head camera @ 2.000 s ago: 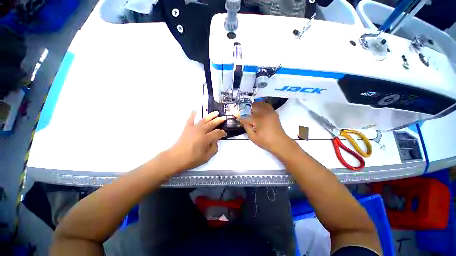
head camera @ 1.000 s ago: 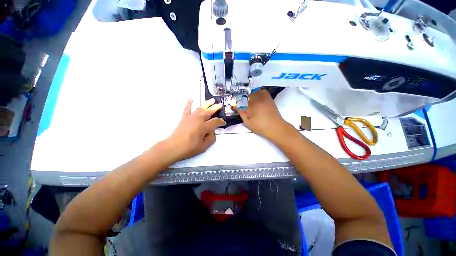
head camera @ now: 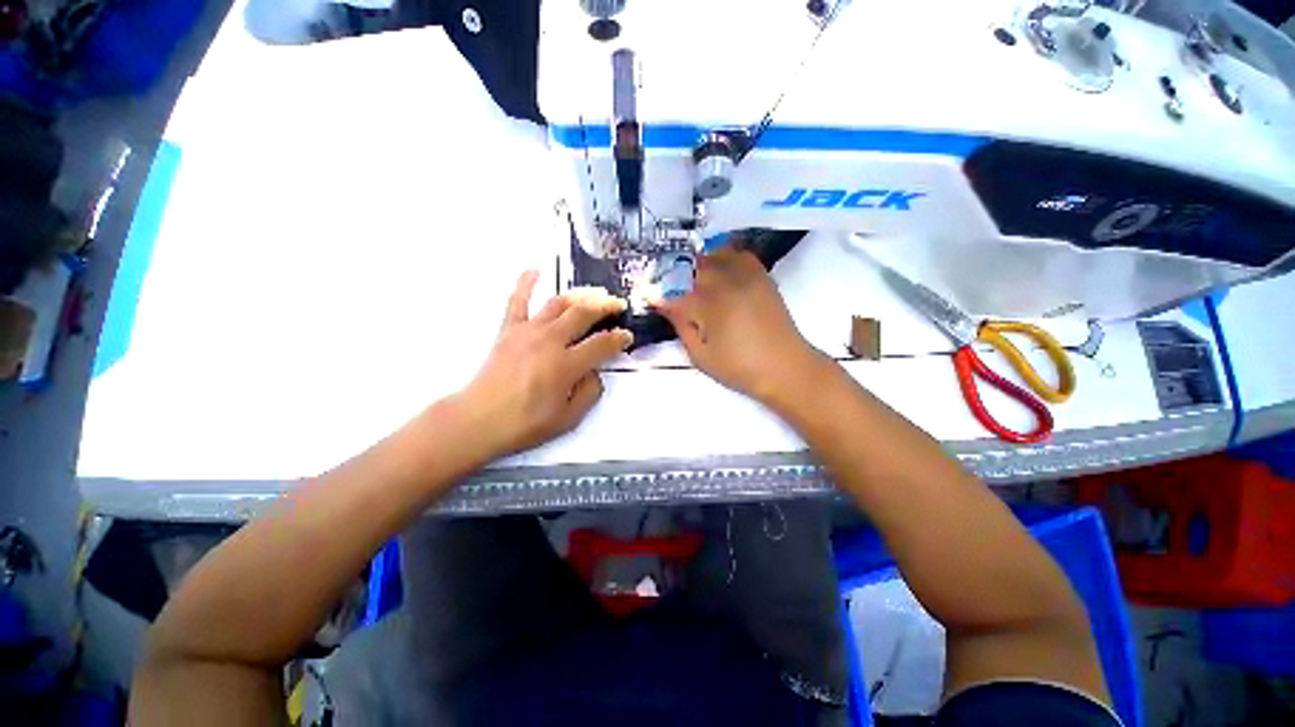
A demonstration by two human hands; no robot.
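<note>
A black garment [head camera: 497,54] lies behind and under the white sewing machine [head camera: 852,156], with a pale round snap on it. Its black edge [head camera: 648,330] shows at the needle area between my hands. My left hand [head camera: 544,367] rests on the garment's edge just left of the presser foot [head camera: 642,270], fingers spread and fingertips on the fabric. My right hand [head camera: 736,324] is right of the foot, fingers bent and fingertips at the fabric; whether it pinches the cloth is hard to tell. The needle tip is too small and bright to make out.
Scissors with red and yellow handles [head camera: 1011,378] lie right of my right hand, blades under the machine arm. A small brown square [head camera: 865,337] lies left of them. The ruler-marked table edge [head camera: 639,487] runs in front. A red crate [head camera: 1207,533] and blue bin [head camera: 1094,568] stand below right.
The machine and table sit a little higher and further left in view. My hands stay close to the presser foot, and less of the black edge shows in front of it.
</note>
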